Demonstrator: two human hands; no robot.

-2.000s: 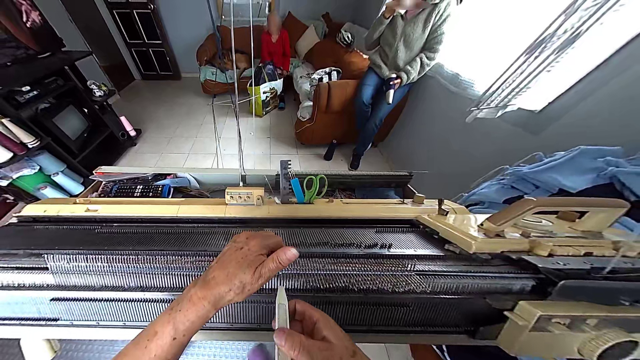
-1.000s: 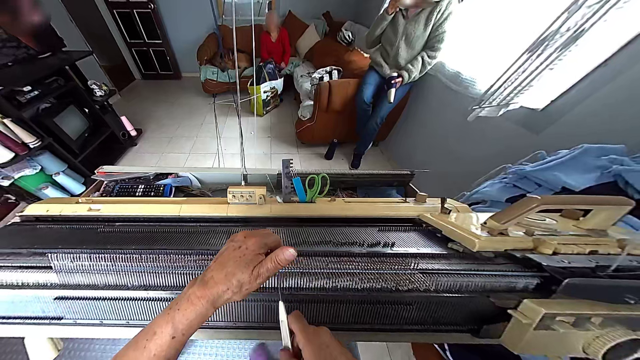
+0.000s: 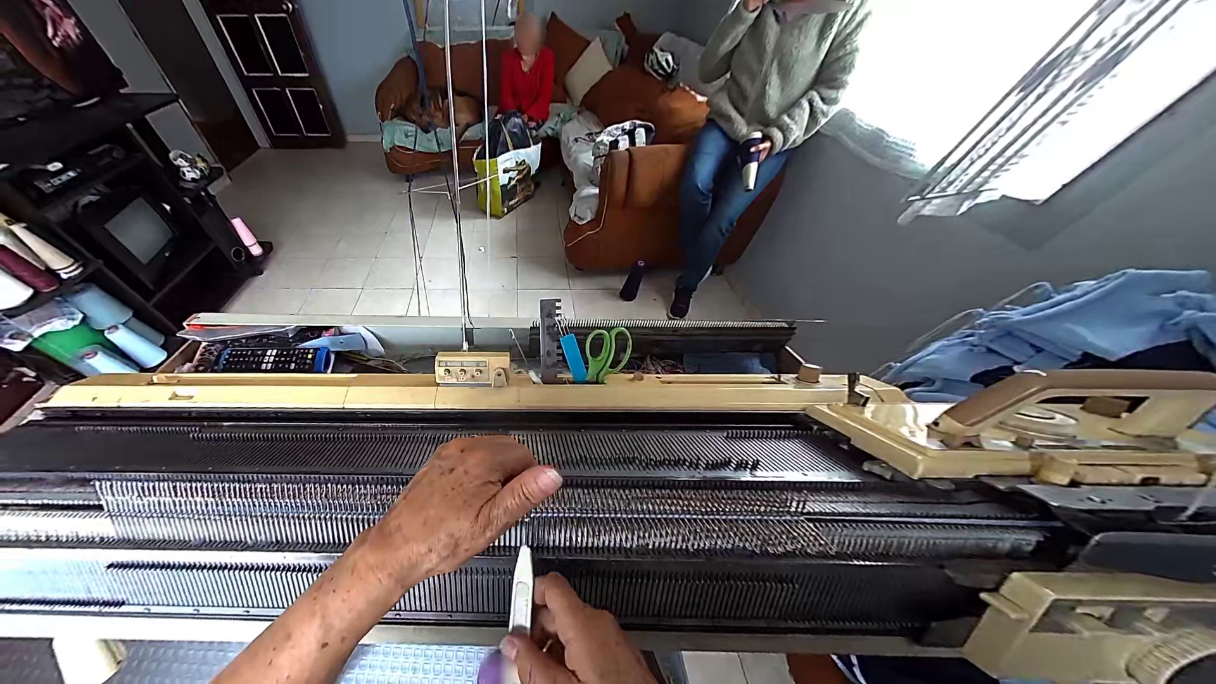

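My left hand [image 3: 465, 503] lies palm down over the needle beds of a knitting machine [image 3: 665, 456], its thumb pointing right; whether its hidden fingers hold anything cannot be seen. Below it, my right hand [image 3: 579, 636] grips a white latch-tool handle or similar slim tool [image 3: 522, 589], whose tip points up at the gap between the beds. Yarn loops [image 3: 684, 518] run along the needles on both sides of my left hand. The beige carriage [image 3: 1045, 418] rests at the right end of the rear bed, with another carriage part [image 3: 1092, 617] at the front right.
Behind the rear bed stand green-handled scissors [image 3: 608, 353], a grey comb [image 3: 550, 340] and a remote control [image 3: 274, 359]. A yarn tension unit [image 3: 472, 369] has upright rods. Blue fabric [image 3: 1083, 332] is heaped at right. One person [image 3: 779, 76] leans on a sofa arm; another [image 3: 526, 81] sits farther back.
My right hand and its tool have shifted slightly while the tool's tip stays near the front bed. My left hand holds nearly the same place.
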